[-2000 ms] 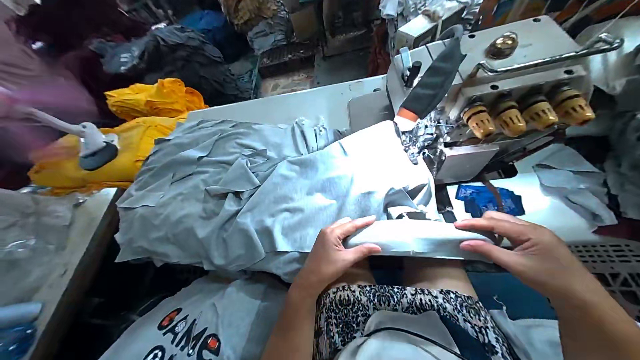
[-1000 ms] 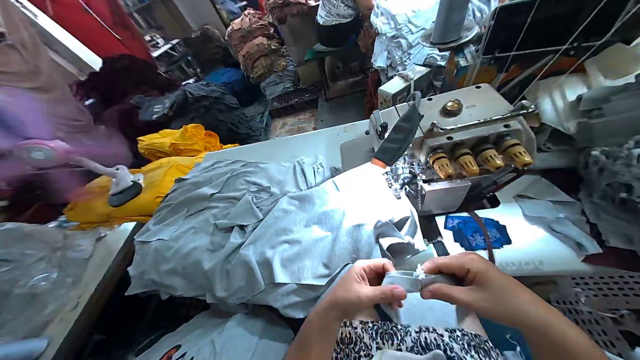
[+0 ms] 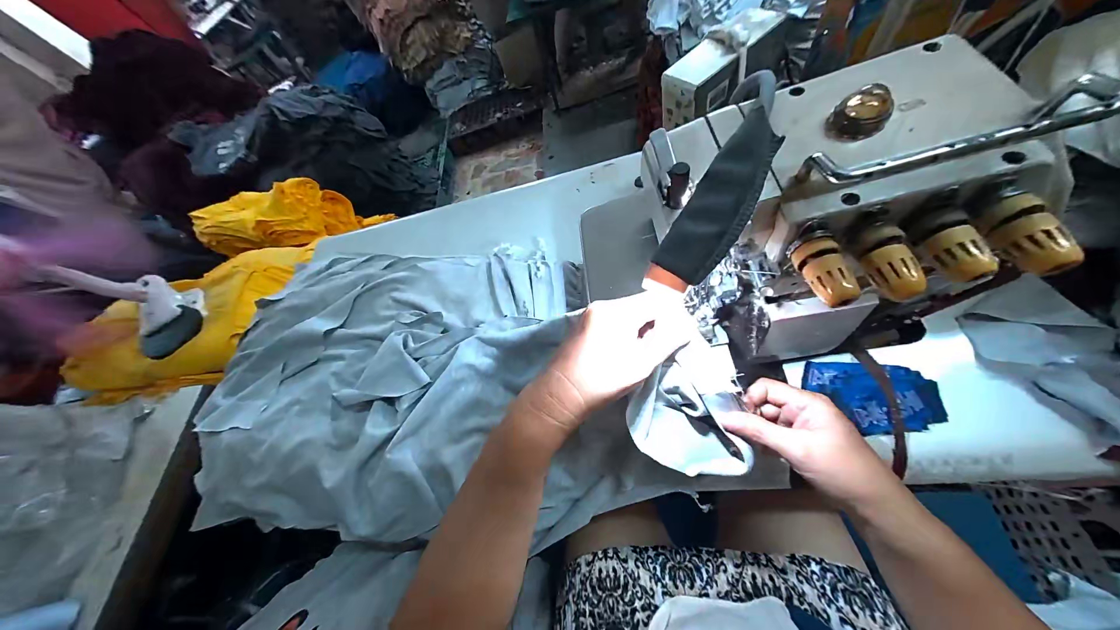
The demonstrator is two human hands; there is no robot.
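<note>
My left hand (image 3: 617,346) lies on grey fabric beside the needle area of a white overlock sewing machine (image 3: 910,105), fingers bent over the cloth under the bright lamp. At the machine's front edge, my right hand (image 3: 792,424) pinches the edge of a looped grey fabric band (image 3: 678,429) between thumb and fingers. The band hangs between both hands. A large heap of grey fabric (image 3: 420,385) covers the table to the left. A lamp with a dark sleeve (image 3: 722,201) points at the needle area, which my left hand partly hides.
Yellow fabric (image 3: 254,289) and a blurred pink fan (image 3: 61,271) are at the left. Tension dials (image 3: 892,262) stick out from the machine's front. Blue labels (image 3: 875,398) and grey scraps (image 3: 1050,350) lie on the right of the table. A perforated plastic crate (image 3: 1059,534) stands below.
Both hands held the small band over the lap a second ago. They have moved up to the machine with it, the left hand now beside the needle area and the right at the table edge.
</note>
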